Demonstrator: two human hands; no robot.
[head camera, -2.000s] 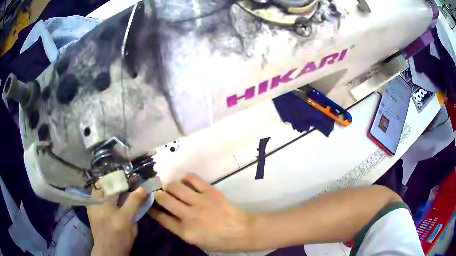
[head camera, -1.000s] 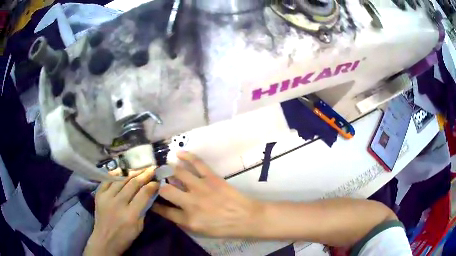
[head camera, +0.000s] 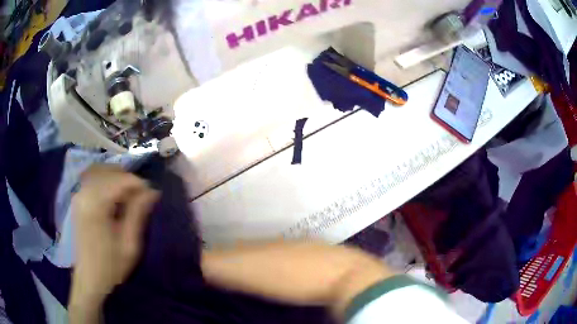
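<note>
Dark navy cloth (head camera: 167, 237) hangs from the needle area over the table's front edge. Pale grey-blue cloth (head camera: 69, 183) lies beside it at the left. The presser foot area (head camera: 148, 136) of the white sewing machine (head camera: 209, 31) is at the cloth's upper end. My left hand (head camera: 111, 218) is blurred, over the navy and pale cloth, with its fingers curled; whether it grips cloth is unclear. My right forearm reaches in from the lower right to the navy cloth, and its hand is hidden there.
Orange-and-blue snips (head camera: 376, 85) lie on a navy scrap (head camera: 338, 88) under the machine arm. A narrow dark strip (head camera: 298, 140) lies on the bed. A phone (head camera: 464, 95) and a patterned card (head camera: 506, 79) lie at the right. A red basket (head camera: 538, 278) stands at the lower right.
Both hands have left the needle area. My left hand has moved down and left, and my right forearm is lower. More navy cloth shows. The view has shifted, with the machine higher in frame.
</note>
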